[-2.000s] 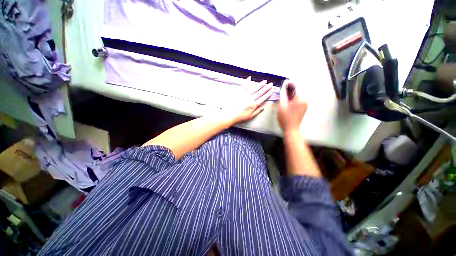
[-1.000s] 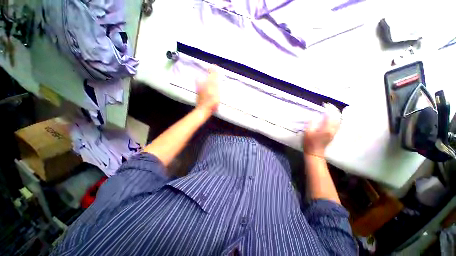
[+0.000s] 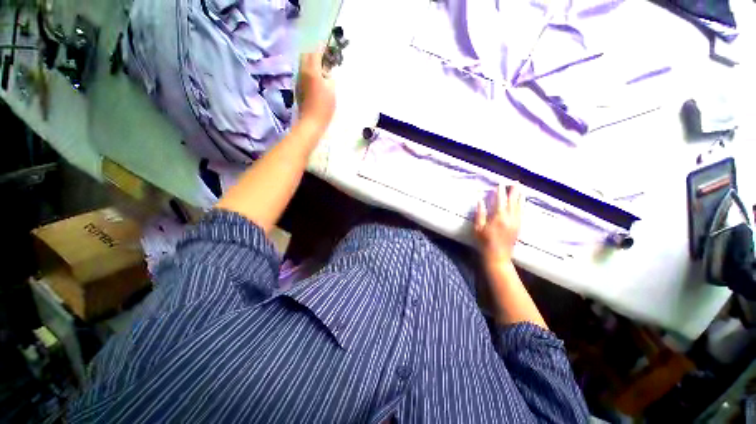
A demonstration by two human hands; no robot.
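A lilac panel lies along the near table edge, with a straight dark band along its far side. A small round weight stands at the panel's left end, and another weight at its right end. My right hand lies on the middle of the panel with fingers spread, holding nothing. My left hand is off the panel, at the table's left edge, with its fingertips at a cluster of small dark metallic pieces. Whether it grips any is unclear.
A steam iron sits on a dark-rimmed rest at far right. More lilac pieces lie across the table's far side. A lilac heap lies on the greenish surface at left. A cardboard box is at lower left.
My left hand has left the panel and moved to the metallic cluster. My right hand has moved from the panel's right end to its middle, uncovering the right weight. The view has turned left.
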